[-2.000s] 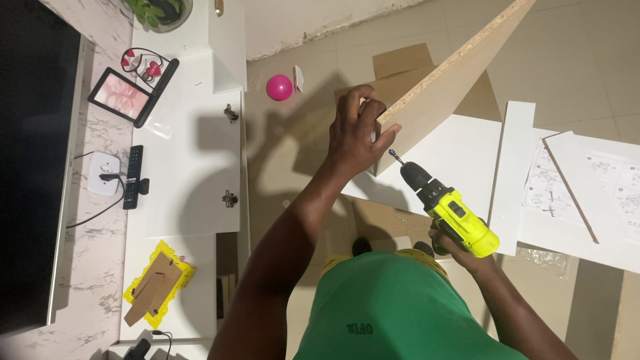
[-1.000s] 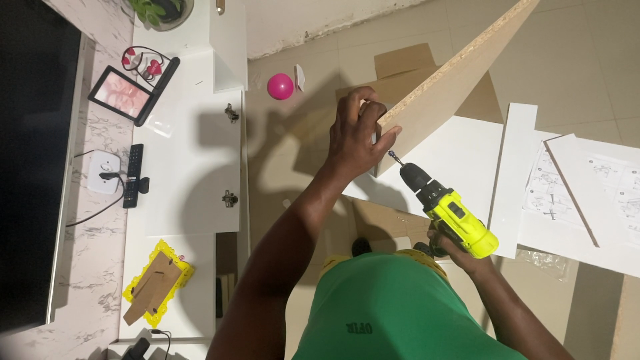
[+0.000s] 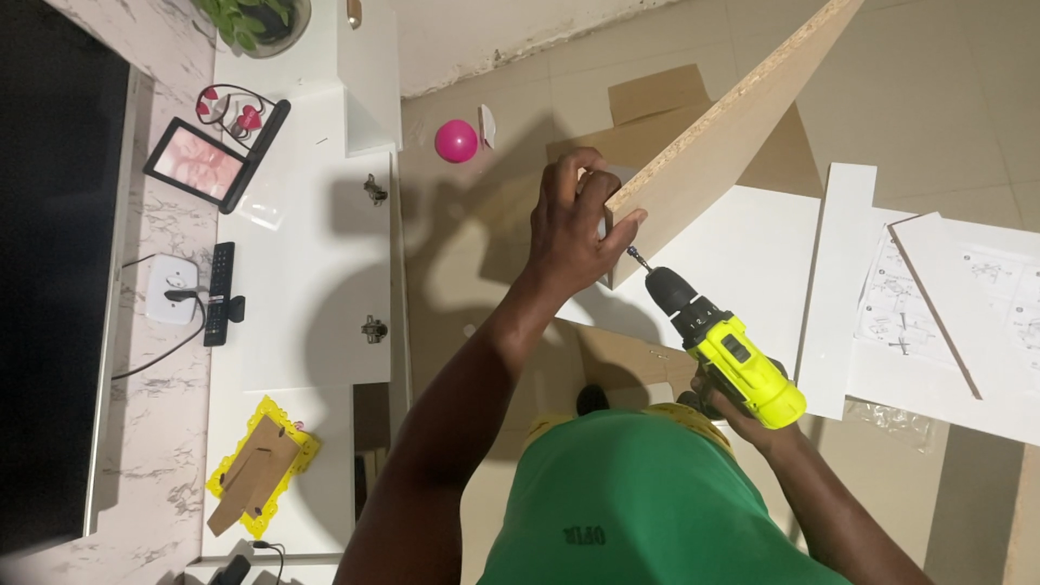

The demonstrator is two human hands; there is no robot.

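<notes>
My left hand (image 3: 577, 219) grips the near corner of a particleboard panel (image 3: 715, 154), thumb on its broad face and fingers over the far side. The panel stands on edge, slanting up to the right. In my right hand (image 3: 731, 406) is a yellow and black cordless drill (image 3: 743, 366), held by its handle, which the drill body partly hides. Its driver bit points at the panel's near end, close to my left thumb; whether the bit touches the board, I cannot tell. A white board (image 3: 731, 252) lies flat beneath the panel.
White boards (image 3: 837, 292) and printed instruction sheets (image 3: 999, 284) lie at right. Cardboard (image 3: 658, 93) and a pink ball (image 3: 456, 141) are on the tiled floor. To the left, a white cabinet (image 3: 317, 244) holds a photo frame (image 3: 199, 166), a remote control (image 3: 219, 292) and a yellow frame (image 3: 260, 467). Behind it is a television (image 3: 57, 268).
</notes>
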